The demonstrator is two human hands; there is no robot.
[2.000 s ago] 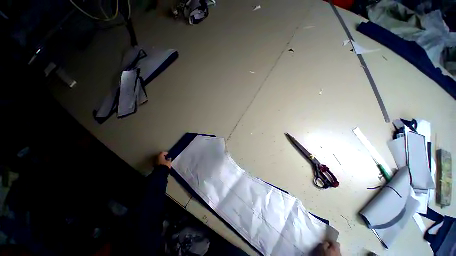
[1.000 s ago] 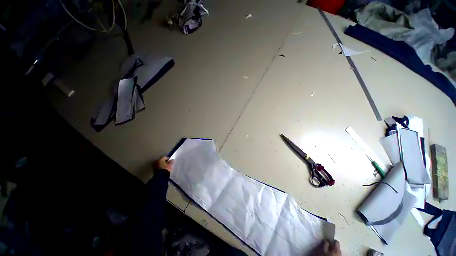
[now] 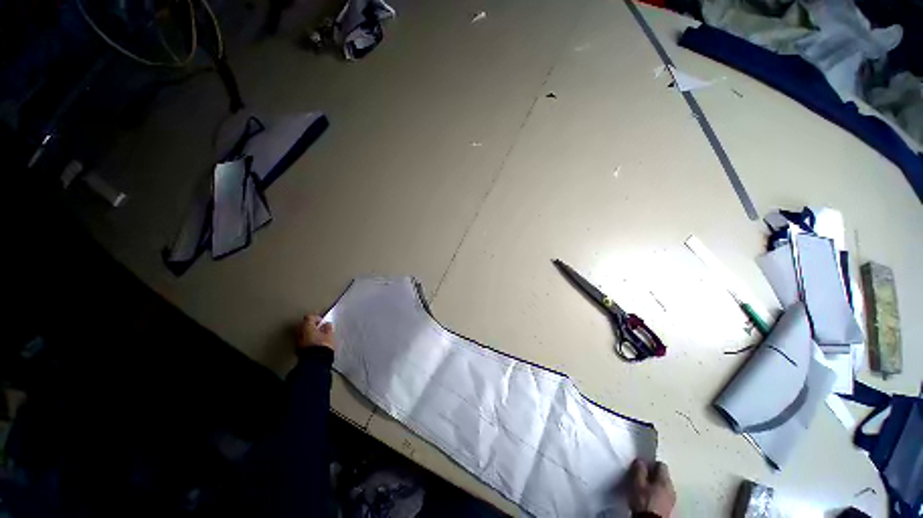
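A long curved garment panel [image 3: 445, 384] lies along the table's near edge, its creased white layer on top and a thin navy line showing at its far edge. My left hand [image 3: 316, 332] holds the panel's left end at the edge. My right hand [image 3: 651, 488] holds its right end, low in the view; its fingertips are partly hidden. Fabric shears [image 3: 615, 316] lie on the table beyond the panel, touched by neither hand.
A curled grey-white piece [image 3: 764, 379], narrow cut pieces [image 3: 825, 293], a green item [image 3: 753, 317] and a mottled bar weight [image 3: 882, 320] are at right. A shiny bar [image 3: 753, 500] is near my right hand. A strip bundle [image 3: 232, 207] lies left; a grey strip [image 3: 708, 126] lies far right.
The navy layer that stuck out at the panel's left end is now almost covered by the white layer. Both hands keep hold of the ends. The whole view has shifted slightly.
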